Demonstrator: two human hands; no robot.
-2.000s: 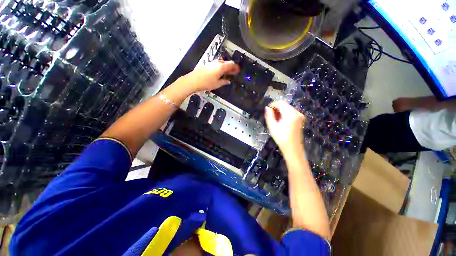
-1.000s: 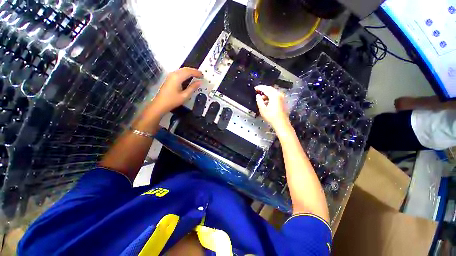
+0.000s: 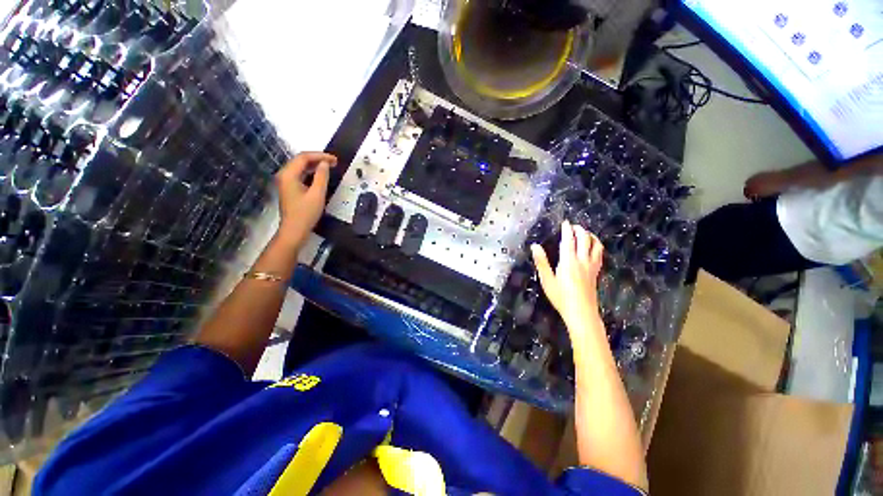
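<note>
The dark square fixture nest [image 3: 453,163] sits on the silvery perforated base plate [image 3: 465,248], with a small blue-violet light spot on it. Three black oblong housings [image 3: 390,225] lie in a row on the plate in front of the nest. My left hand [image 3: 306,190] is at the plate's left edge, thumb and fingers apart, with nothing seen in it. My right hand [image 3: 571,268] is over the clear blister tray [image 3: 620,208] right of the plate, fingers spread over its pockets; whether it touches a part is hidden.
Tall stacked blister trays [image 3: 145,232] stand at the left. A round clear ring with a yellow rim [image 3: 518,92] hangs beyond the nest. A monitor [image 3: 804,68] and cables [image 3: 668,92] are upper right. An open carton [image 3: 745,387] is lower right. Another person's arm [image 3: 823,179] shows at right.
My left hand has moved left, off the nest to the plate's edge. My right hand has moved from the nest right and down onto the blister tray, and its fingers have spread. The view has shifted slightly.
</note>
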